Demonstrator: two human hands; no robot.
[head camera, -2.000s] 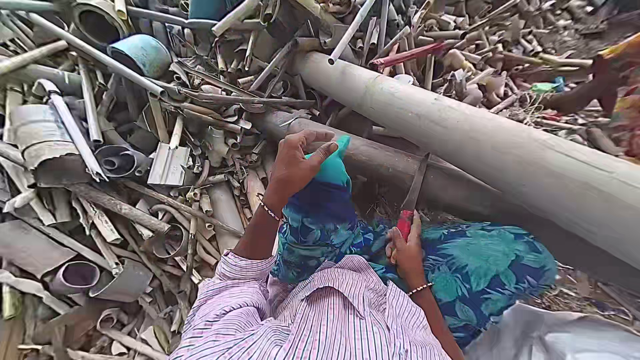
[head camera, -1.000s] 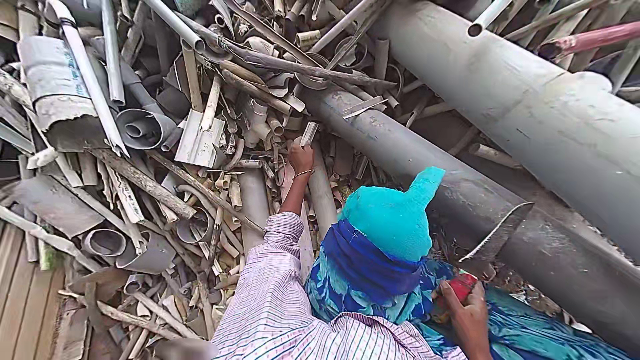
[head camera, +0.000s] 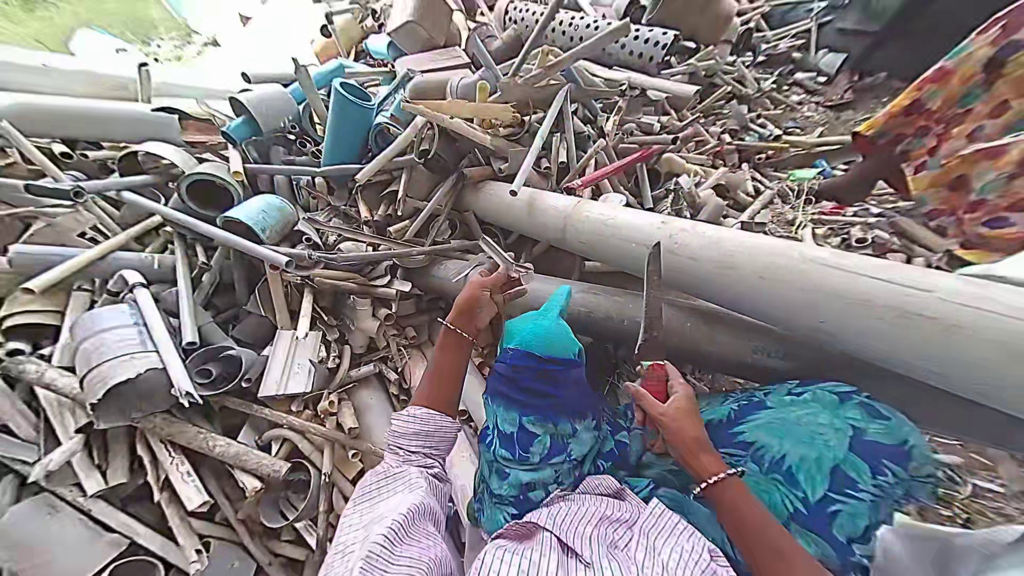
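My left hand (head camera: 482, 302) grips a short grey piece of split plastic pipe (head camera: 504, 258), held up over a dark grey pipe. In my right hand (head camera: 668, 404) is the red handle of a large knife (head camera: 652, 308), its worn blade pointing up and away from me. Between the hands, a turquoise cloth (head camera: 544, 332) is wrapped over my raised knee, with blue patterned fabric below it. The blade does not touch the pipe piece.
Two large grey pipes (head camera: 720, 264) lie across the ground in front of me. Heaps of plastic pipe scrap (head camera: 360, 320) spread left and ahead, with a blue pipe piece (head camera: 348, 120) among them. At the right edge is a person in colourful patterned cloth (head camera: 972, 136).
My left hand, on the turquoise cloth two seconds ago, reached into the scrap and now holds a pipe piece up. The knife blade has turned more upright. The view has tilted up.
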